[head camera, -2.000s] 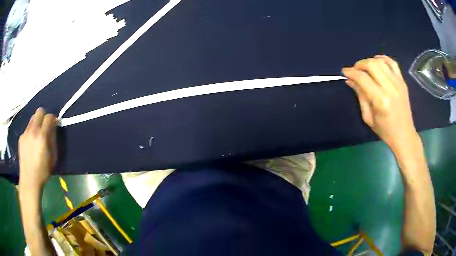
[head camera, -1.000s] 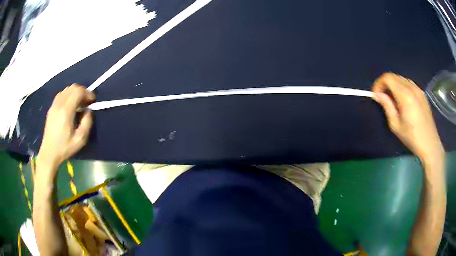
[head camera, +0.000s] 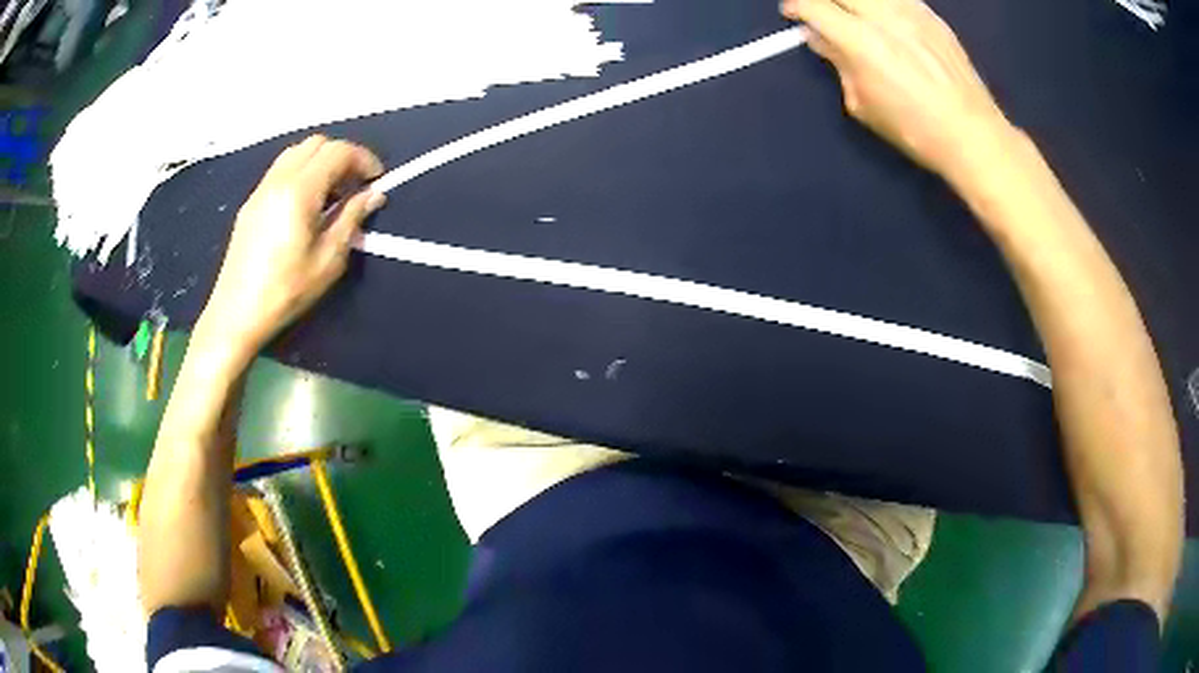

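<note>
A long narrow white fabric strip (head camera: 697,299) lies on the dark cloth, running from my left hand (head camera: 292,237) down right to my right forearm, which hides its far end. A second length of white strip (head camera: 579,113) rises from my left hand to my right hand (head camera: 894,66) near the top edge. My left fingers pinch the strip where the two lengths meet. My right fingertips hold the upper length, partly at the picture's edge.
A broad pile of white strips (head camera: 355,72) with ragged ends lies at the upper left of the dark padded table (head camera: 658,408). White lint lies near the front edge. A yellow-framed stand (head camera: 345,546) and a white bundle (head camera: 99,579) are at lower left.
My right hand has let go of the lower length and moved up and left to the upper length. The view has turned and shifted left; the iron is out of clear view.
</note>
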